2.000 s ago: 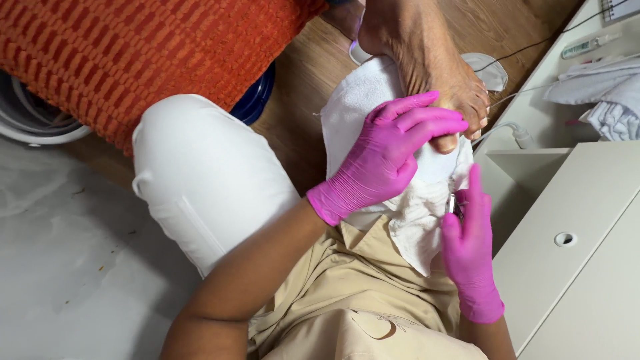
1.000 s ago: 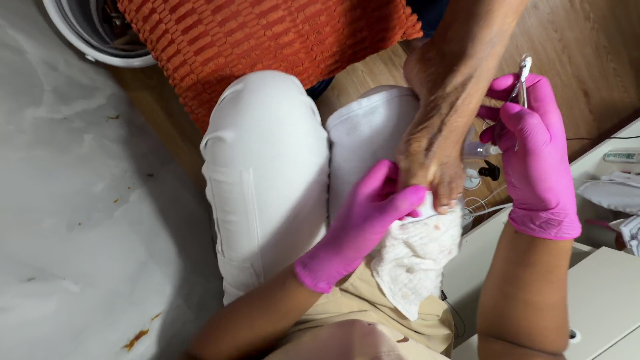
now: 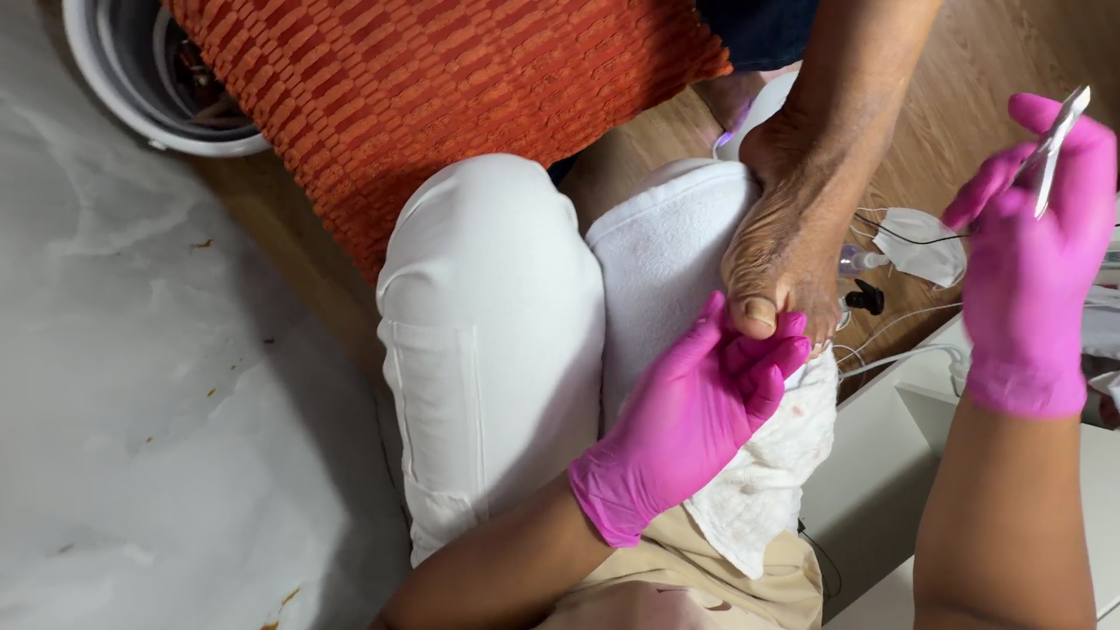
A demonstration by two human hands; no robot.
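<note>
My left hand (image 3: 691, 420), in a pink glove, holds the toes of another person's bare foot (image 3: 779, 236), its thumb beside the big toe and its fingers under the toes. The foot rests over a white towel (image 3: 669, 236) on my lap. A crumpled white cloth (image 3: 774, 472) with faint stains hangs below the toes. Raised at the right, away from the foot, my right hand (image 3: 1032, 254), also gloved in pink, grips a metal nipper-like tool (image 3: 1054, 149). The tool's tips point up and part of it is hidden by the fingers.
An orange textured cushion (image 3: 455, 96) lies beyond my white-clad knee. A round grey bucket (image 3: 118, 105) stands at the upper left. On the wooden floor at the right are a face mask (image 3: 923, 245), a small bottle (image 3: 857, 261) and cables. An open white drawer (image 3: 866, 464) is at the lower right.
My right hand has risen away from the cloth, where it was two seconds ago, and moved out to the right with the metal tool. My left hand has gone from atop the toes to beneath them. The view has shifted.
</note>
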